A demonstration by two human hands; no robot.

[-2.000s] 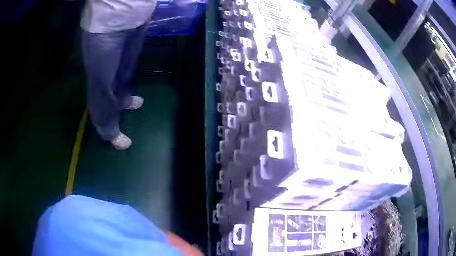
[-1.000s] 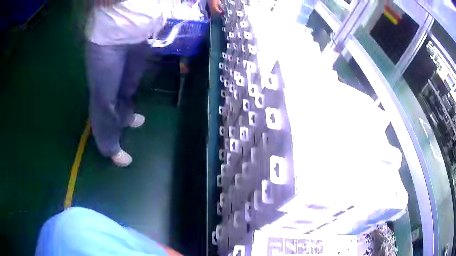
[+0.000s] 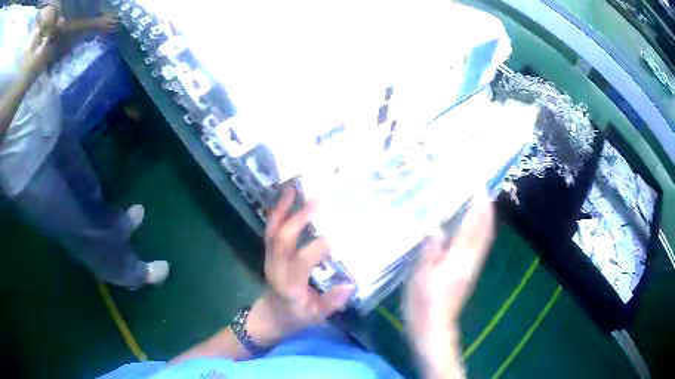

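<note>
A large overexposed white stack of finished cartons (image 3: pixel 333 66) fills the upper middle, with rows of hang tabs along its left edge. My left hand (image 3: pixel 296 259), bare and with a patterned band at the wrist, is on the tab end of the near carton (image 3: pixel 414 192). My right hand (image 3: pixel 451 266), bare and blurred, is against the same carton's near right side. The carton lies at the stack's near end between both hands. Glare hides most of its printed face.
A black tray with tangled white looped accessories (image 3: pixel 555 122) is right of the stack. Another black tray holds flat white slips (image 3: pixel 618 222). The green bench has yellow-green tape lines (image 3: pixel 503 307). A person (image 3: pixel 44 155) stands at left beside a blue basket (image 3: pixel 92 81). A pale rail (image 3: pixel 562 44) curves behind.
The view has swung right, bringing the trays and taped bench into view. Both my hands have come into view and onto the near carton.
</note>
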